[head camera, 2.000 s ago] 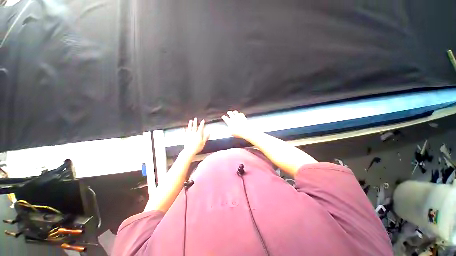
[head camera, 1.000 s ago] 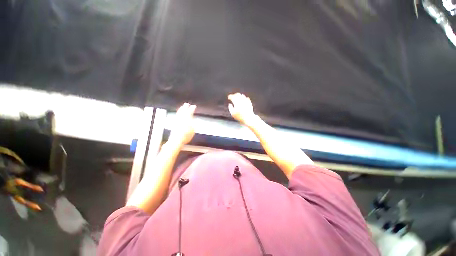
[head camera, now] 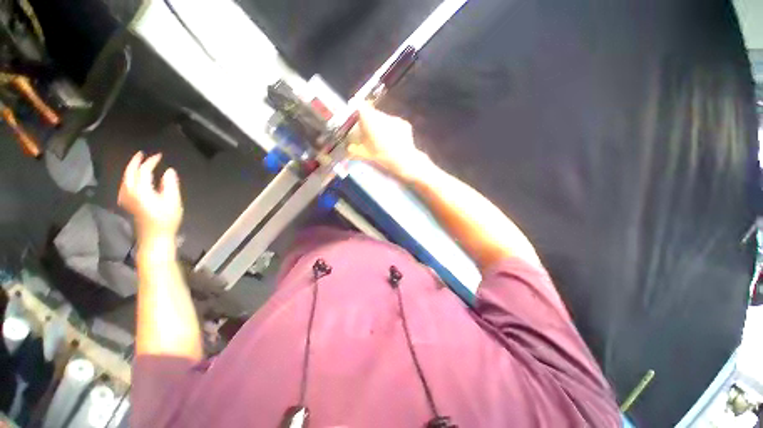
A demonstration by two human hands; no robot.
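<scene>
The cross rail (head camera: 259, 221), a pale bar with a dark groove, lies diagonally across the table edge and overhangs it. A cutter-like device (head camera: 305, 125) with dark, red and blue parts sits on the rail at the table edge. My right hand (head camera: 381, 138) is closed around the right side of this device; its fingertips are partly hidden. My left hand (head camera: 151, 196) is raised over the floor on the left, empty, with fingers apart. Black cloth (head camera: 535, 150) covers the table right of the rail.
The pale table edge (head camera: 418, 217) runs diagonally beside my body. Equipment with orange handles (head camera: 33, 100) stands at the upper left. Grey fabric scraps (head camera: 96, 242) lie on the floor. White rolls (head camera: 75, 380) are at the lower left. A yellow stick (head camera: 637, 390) is at the lower right.
The view has turned. Both hands have left the cloth edge: the right has taken hold of the device on the rail, the left has moved out left. The device has come into view.
</scene>
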